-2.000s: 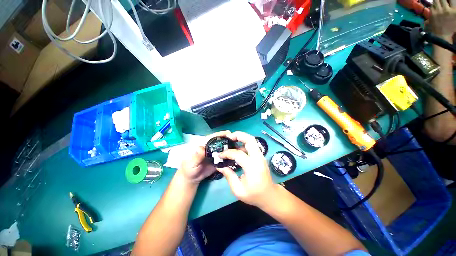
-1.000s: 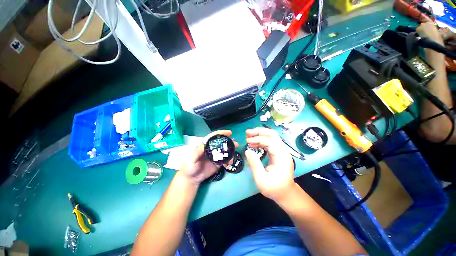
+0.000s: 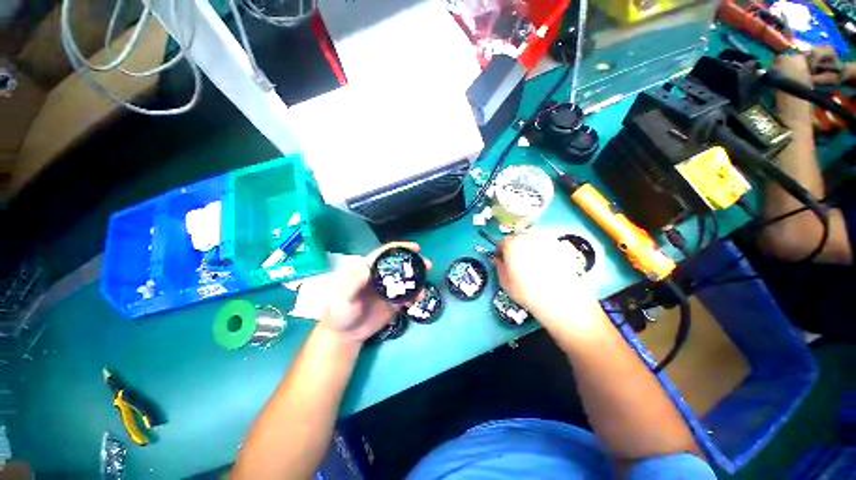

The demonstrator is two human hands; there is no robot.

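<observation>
My left hand [image 3: 349, 298] holds a round black housing [image 3: 398, 276] with a green circuit board and white parts facing up. My right hand [image 3: 537, 267] is over the mat beside the tweezers [image 3: 486, 242]; its fingertips are close to them, and whether they grip anything is hard to see. More round housings [image 3: 466, 278] with boards lie between and around the hands, one partly under the left hand and others partly covered by the right hand. The tub of small parts [image 3: 522, 195] stands beyond the right hand.
The electric screwdriver [image 3: 619, 229] lies at right, near the black soldering station [image 3: 648, 150]. Joined parts bins [image 3: 214, 234], a green solder reel [image 3: 235, 324] and side cutters [image 3: 129, 413] are at left. A white-topped machine [image 3: 385, 131] stands ahead. Another person's arm [image 3: 796, 159] is at far right.
My right hand has moved away from the housing in my left hand, to the right and toward the tweezers. The left hand still holds its housing. The view has shifted slightly.
</observation>
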